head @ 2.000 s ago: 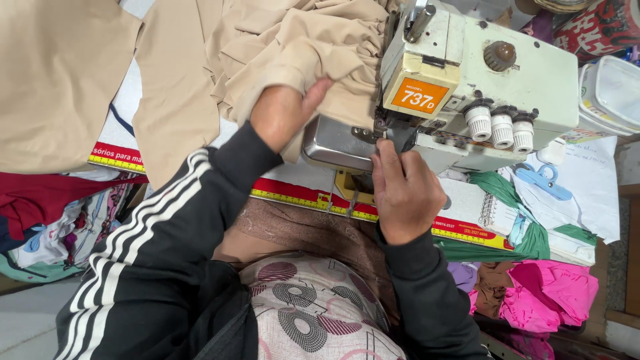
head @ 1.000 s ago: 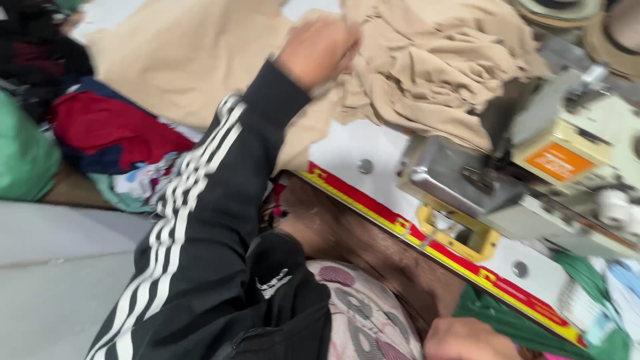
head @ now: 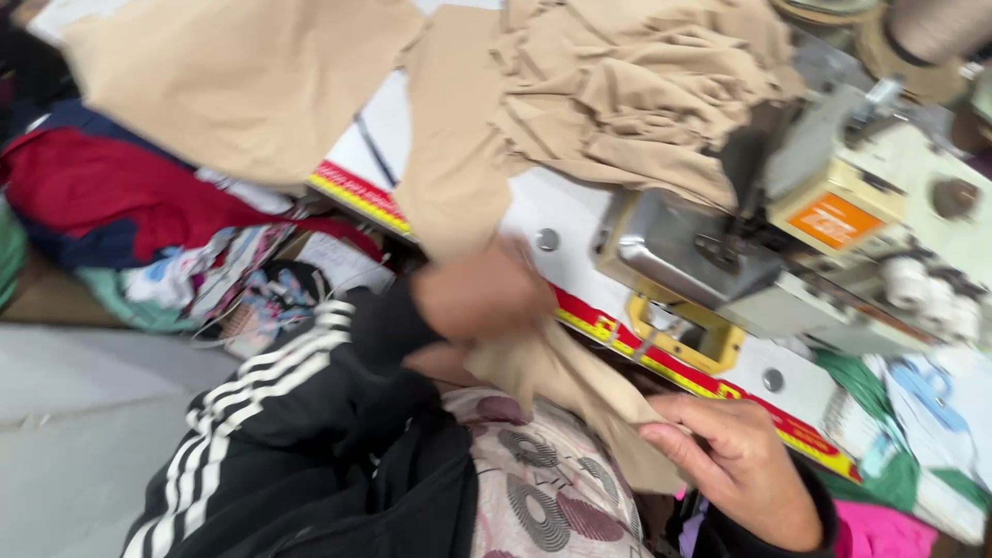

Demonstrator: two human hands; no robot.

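A strip of beige fabric [head: 589,387] lies slanted over my lap. My right hand [head: 736,457] pinches its right end between thumb and fingers. Over its upper left end is my left hand [head: 484,291], too blurred to show how its fingers stand. Just above that hand, a beige cut piece [head: 453,132] hangs over the table edge. To the right stands an overlock sewing machine [head: 821,209], with its metal cloth plate [head: 682,240] free of fabric at the front.
Gathered beige fabric [head: 635,93] is heaped behind the machine, and a wide beige panel [head: 240,85] spreads at the upper left. Red and patterned cloths [head: 132,194] are piled on the left. Blue scissors [head: 926,391] and green cloth [head: 868,384] lie at the right. Thread cones [head: 942,27] stand behind.
My left hand has come down from the beige fabric at the back to the strip over my lap. My right hand, at the machine two seconds ago, now holds the strip. The view has swung left.
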